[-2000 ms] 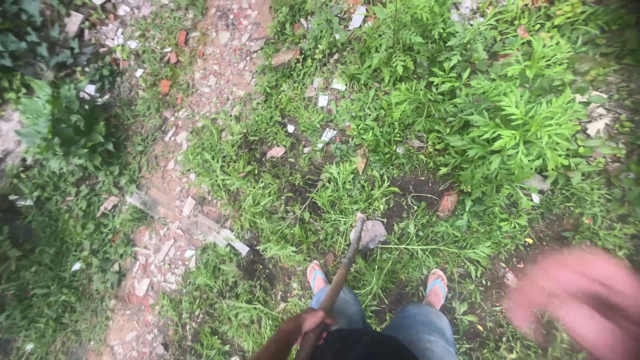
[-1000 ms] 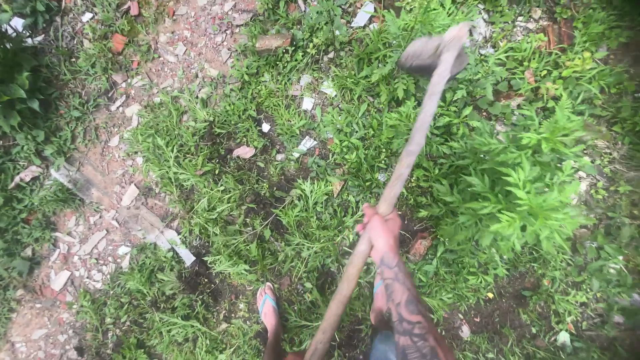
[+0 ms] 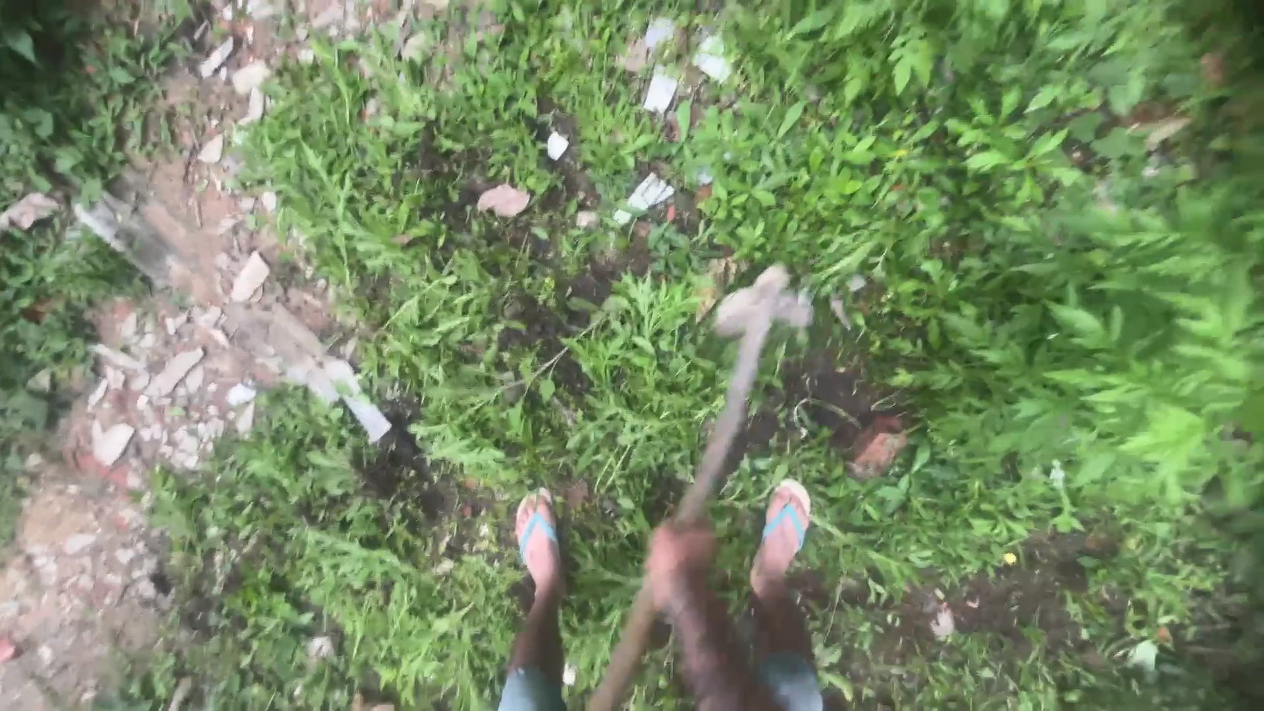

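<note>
My right hand (image 3: 681, 558) is closed around the long wooden handle of a hoe (image 3: 736, 395), between my two feet. The handle runs from the bottom edge up to the blurred hoe head (image 3: 762, 304), which is over the weeds ahead of my feet. Whether its blade touches the ground cannot be told. Low green weeds (image 3: 632, 365) surround it, with a patch of dark soil (image 3: 829, 395) just to the right of the handle. My left hand is not in view.
My feet in flip-flops (image 3: 538, 538) stand on either side of the handle. A reddish brick piece (image 3: 877, 446) lies ahead of the right foot. White tile pieces (image 3: 660, 91) lie further ahead. At left are a rubble strip (image 3: 178, 385) and a flat strip (image 3: 365, 415). Taller leafy plants (image 3: 1116, 326) grow at right.
My right hand, off the handle two seconds ago, has hold of it. Since one second ago the hoe head has come down and back toward my feet. My left hand has gone out of view.
</note>
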